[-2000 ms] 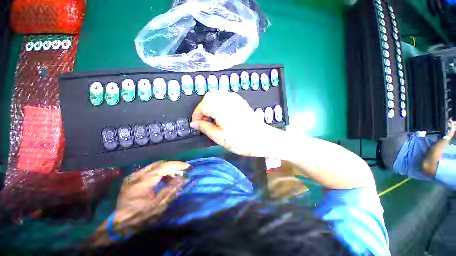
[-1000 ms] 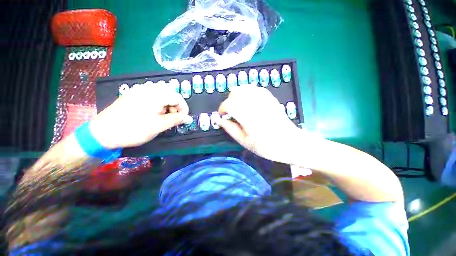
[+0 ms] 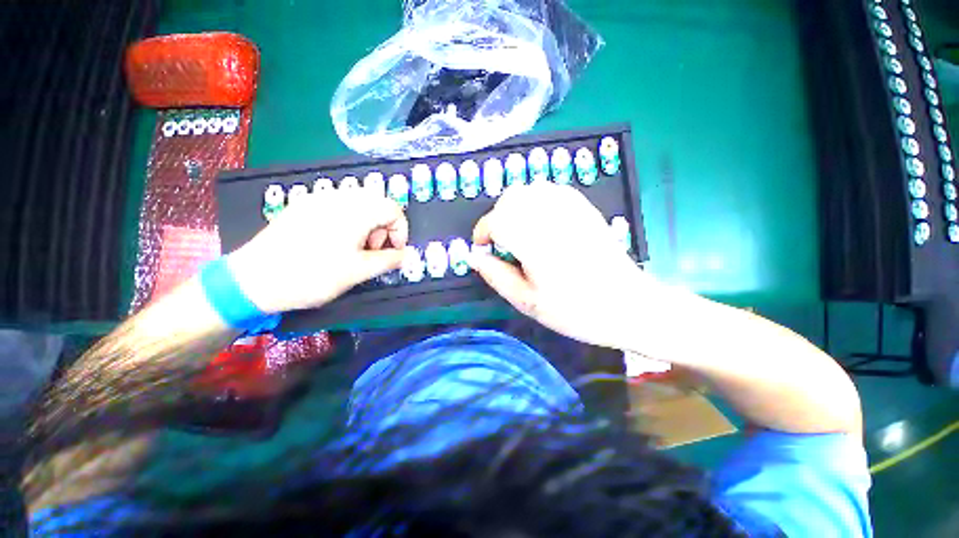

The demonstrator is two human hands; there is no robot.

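Note:
A long black foam tray point(image 3: 442, 215) lies in front of me with two rows of oval slots. The back row holds several green circuit boards point(image 3: 446, 181) with white round tops. In the front row several white-topped boards point(image 3: 435, 260) show between my hands. My left hand point(image 3: 342, 236) is over the left part of the front row, its thumb and finger beside a board; whether it grips one is hidden. My right hand point(image 3: 542, 247) is over the front row further right, fingertips bent together at a board; its grip cannot be made out. The slots under both hands are hidden.
An open clear plastic bag point(image 3: 447, 89) with dark parts stands behind the tray. Red bubble wrap point(image 3: 189, 179) lies at left with white rings showing. Black foam stacks stand at the far left point(image 3: 63, 158) and right point(image 3: 857, 158). A brown cardboard box point(image 3: 678, 415) is below right.
My left hand has come from below the tray onto its front row. White-topped boards now show where dark housings were visible. The view has shifted, and my right hand stays over the front row.

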